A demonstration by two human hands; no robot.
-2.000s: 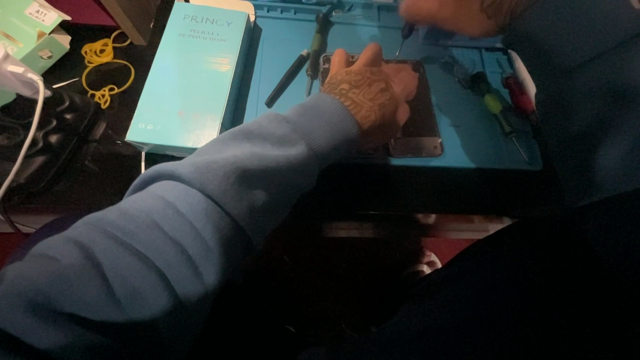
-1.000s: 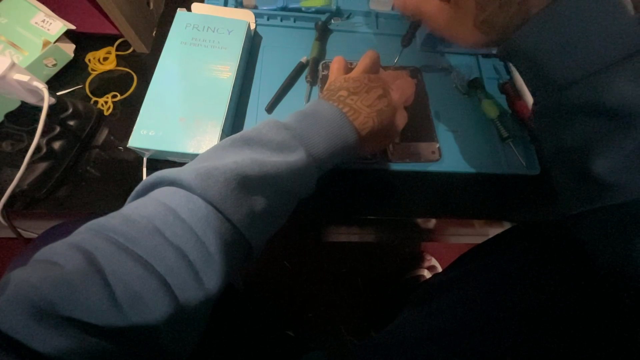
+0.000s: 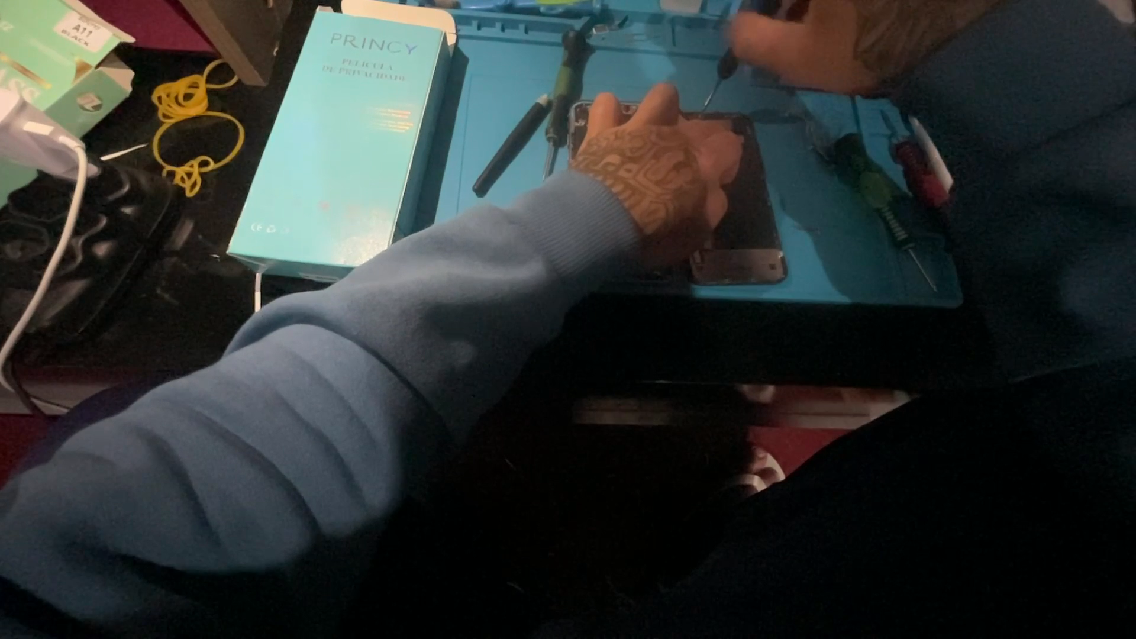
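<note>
An opened smartphone lies on a blue repair mat. Across its left part rests my left hand, tattooed on the back, with bent fingers pressing on it; whether they grip its edge is hidden. Above the phone's top edge, my blurred right hand holds a thin screwdriver, its tip pointing down at the phone's top edge. Left of the phone lie a green-handled screwdriver and a black pen-like tool. A second green screwdriver and a red-handled tool lie at the right.
A tall turquoise box stands close on the left, over the mat's edge. Beyond it are a yellow cord, a white charger with its cable, a black molded object and another green box. The table's front edge runs below the mat.
My right hand stays above the phone's top edge with the screwdriver, shifting only slightly. My left hand keeps its place on the phone.
</note>
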